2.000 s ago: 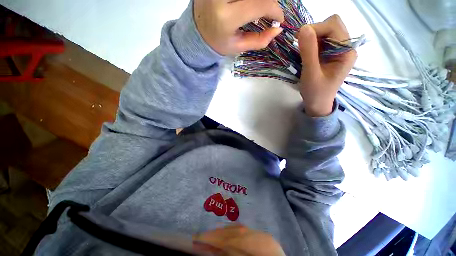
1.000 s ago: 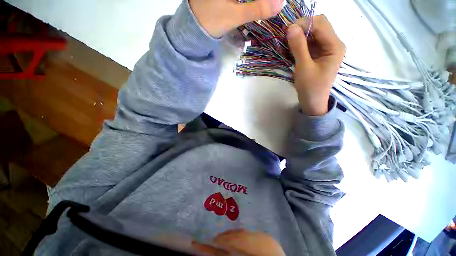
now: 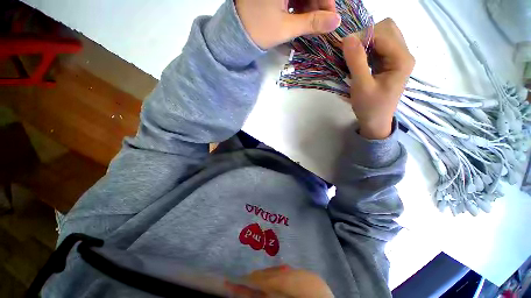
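Observation:
A thick bundle of fine coloured wires [image 3: 317, 73] lies on the white table at the top centre, with small white connectors at some tips. My left hand [image 3: 285, 22] is over its upper left part, cut off by the top edge. Its thumb is stretched toward the wires, and a tiny white piece shows by the fingers. Its exact hold is hidden. My right hand [image 3: 378, 70] pinches some coloured wires between thumb and bent fingers. White-grey cables [image 3: 431, 110] run from behind my right hand toward the right.
Pale plugs [image 3: 466, 192] lie in a heap at the cables' right end. More thin cables cross the upper right. A dark blue object [image 3: 434, 276] is at the lower right. A red stool [image 3: 41, 55] stands left on the brown floor. A blurred skin-coloured shape is at the bottom.
The wire ends that stuck out to the right of my right hand no longer show. The white connector at my left fingertips has gone from there. My left hand dipped out upward, then came back down slightly.

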